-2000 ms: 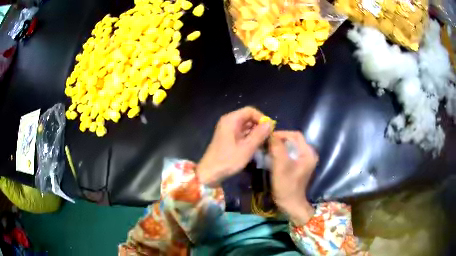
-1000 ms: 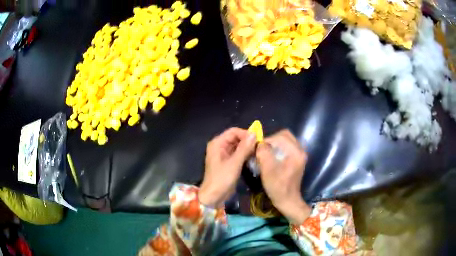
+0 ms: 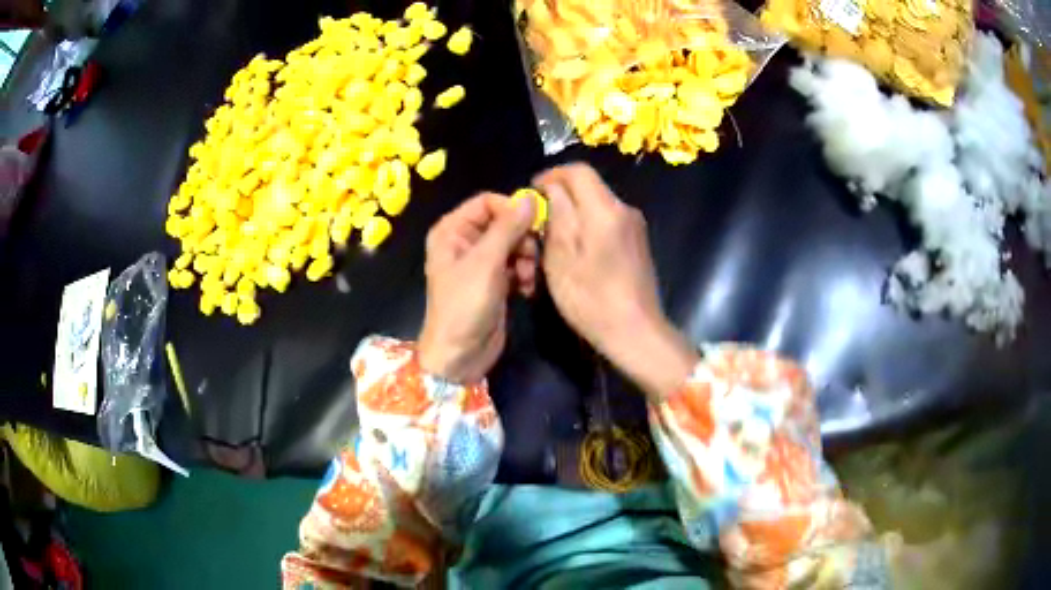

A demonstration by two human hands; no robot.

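A small yellow piece (image 3: 532, 209) is pinched in the fingertips of my left hand (image 3: 473, 277), in front of the open bag. My right hand (image 3: 597, 263) is beside it, its fingers curled close against the piece; whether it grips the piece or holds stuffing is hidden by the fingers. A large pile of plump filled yellow pieces (image 3: 302, 161) lies at the upper left. Flat yellow pieces (image 3: 668, 101) spill from an open clear bag at the top centre. White stuffing (image 3: 939, 173) lies in fluffy clumps at the right.
A second bag of yellow pieces (image 3: 887, 46) lies at the top right. An empty clear bag (image 3: 133, 357), a white card (image 3: 81, 342) and a thin yellow strip (image 3: 178, 378) lie at the left. A yellow-brown coil (image 3: 615, 458) is at the table edge. Dark scissors-like handles (image 3: 63, 92) show upper left.
Both hands have moved up and away from my lap, towards the open bag, with the yellow piece. The coil at the table edge is now uncovered. White stuffing no longer shows at my right hand.
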